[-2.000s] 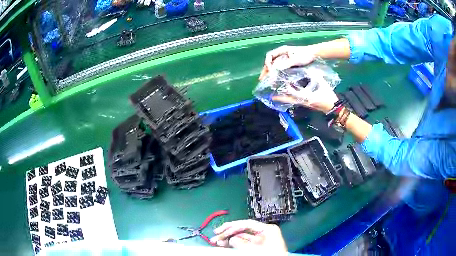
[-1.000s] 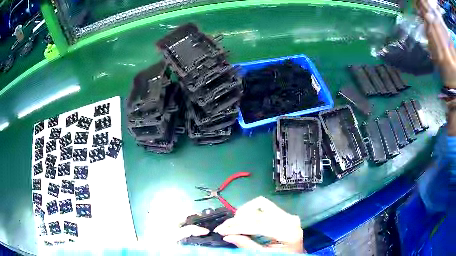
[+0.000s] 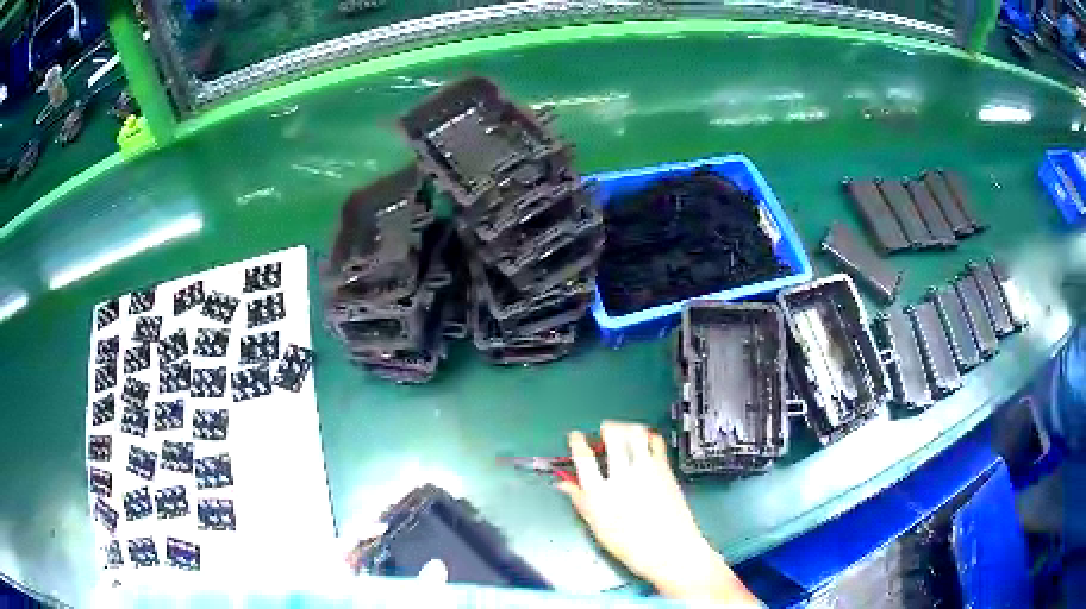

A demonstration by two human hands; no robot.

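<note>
A black plastic housing (image 3: 459,550) lies tilted at the bottom edge, its smooth dark face showing. Of my left hand (image 3: 431,572), only a pale fingertip shows on the housing; the rest is hidden or cut off by an overexposed sleeve. My right hand (image 3: 631,494) is on the red-handled nippers (image 3: 544,463), fingers over the handles and metal jaws pointing left. Two groups of open black housings (image 3: 732,387) stand right of my right hand. Taller housing stacks (image 3: 506,226) stand behind.
A blue bin (image 3: 804,264) holds small black parts. A white sheet (image 3: 268,523) at left carries rows of small black pieces. Dark cover plates (image 3: 947,339) lie in two rows at right, with one apart. A green rail (image 3: 715,26) runs behind. Another person's blue sleeve (image 3: 1068,399) shows at right.
My right hand has left the housing and taken hold of the nippers. The housing has turned and shows a smooth face. The other person's hands and clear bag have left the view.
</note>
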